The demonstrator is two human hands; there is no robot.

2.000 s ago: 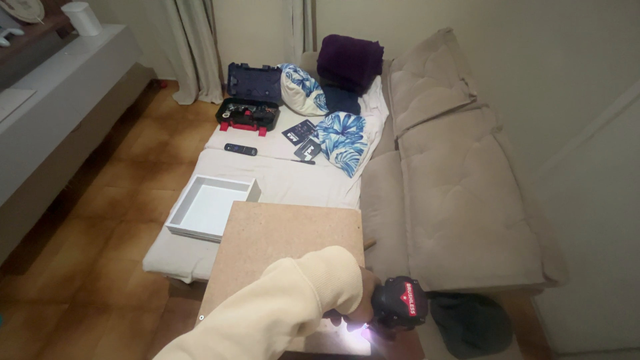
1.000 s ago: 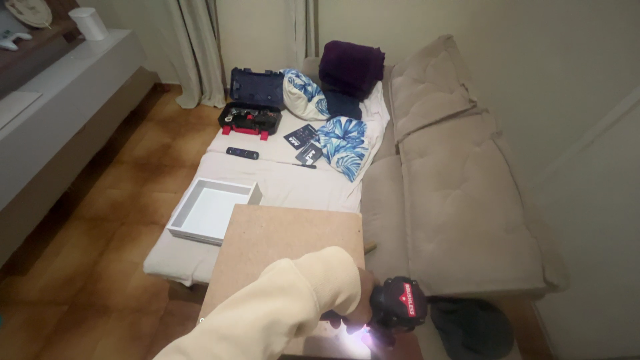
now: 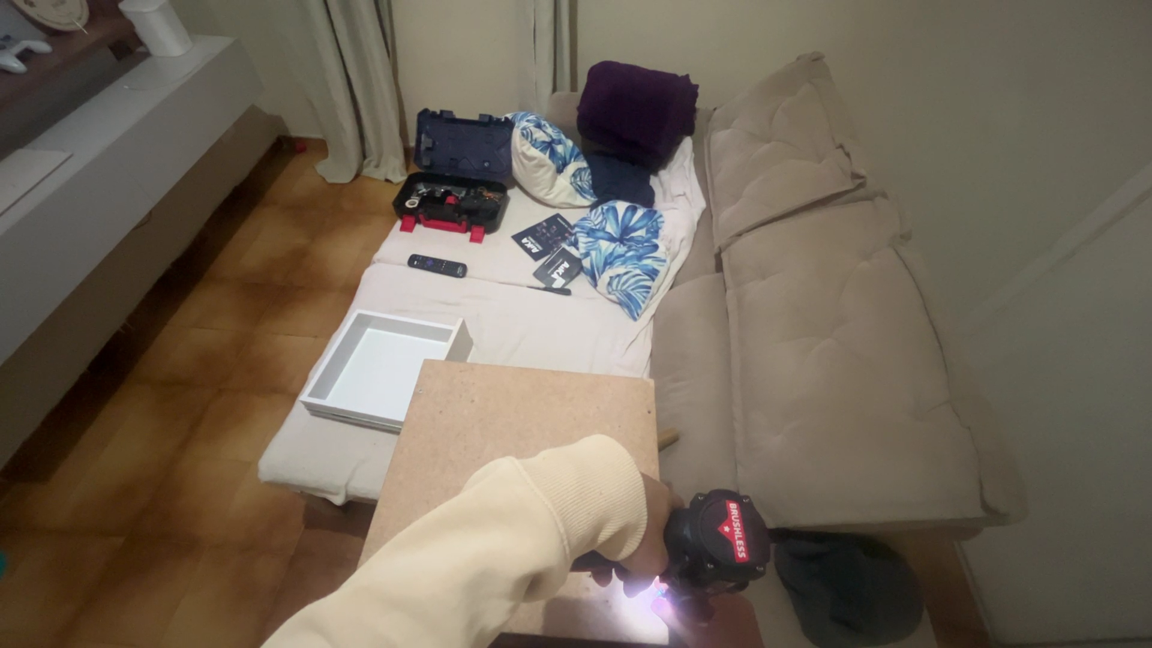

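From the lower left a cream sleeve reaches over a brown fiberboard panel [image 3: 531, 405]. At its end my left hand [image 3: 650, 531] is closed around a black cordless power tool [image 3: 717, 540], probably a drill, with its round motor end facing up. The tool's lamp lights the near right part of the panel. Glare and the tool hide its tip and whatever it touches. My right hand cannot be made out. Beyond the panel's far left corner, a shallow white open box or drawer [image 3: 454, 340] lies on the covered sofa seat.
An open tool case [image 3: 450, 202], a remote control [image 3: 437, 265], printed leaflets [image 3: 543, 236], patterned cushions [image 3: 623, 252] and a purple blanket [image 3: 637, 108] lie on the sofa. A dark cap [image 3: 846, 585] is right of the tool. A grey cabinet [image 3: 135, 135] runs along the left.
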